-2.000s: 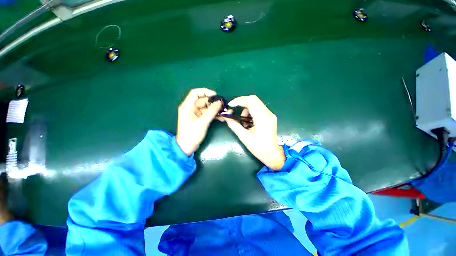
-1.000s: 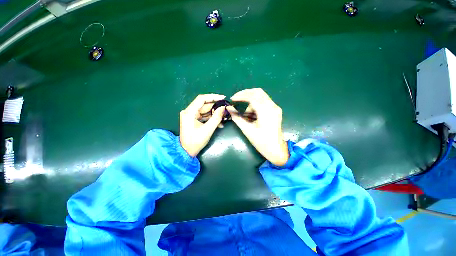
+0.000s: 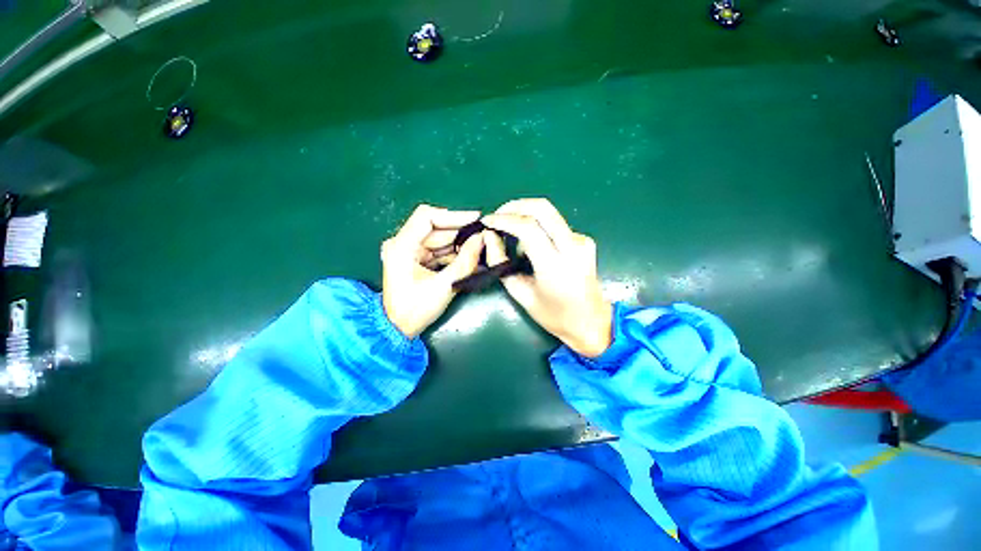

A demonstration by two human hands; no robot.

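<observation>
My left hand (image 3: 417, 267) holds a small dark round unit (image 3: 469, 232) between its fingertips, above the glossy green belt (image 3: 430, 404). The fingers cover most of the unit. My right hand (image 3: 552, 271) meets the left at the fingertips, touching the unit's right side. A slim dark stick, likely tweezers (image 3: 483, 277), lies under the right fingers and points left toward my left thumb. Both hands are bare.
Round black units with yellow centres sit on the far side (image 3: 425, 43), (image 3: 179, 122), (image 3: 726, 12). A pale control box (image 3: 941, 188) with a dark cable is at right. White paper (image 3: 25, 239) lies at left. Another person's blue sleeve (image 3: 48, 500) is at lower left.
The units on the belt have shifted left. The fingertips have closed around the unit, and the dark stick has swung from pointing right to pointing lower left. The other person's sleeve has moved.
</observation>
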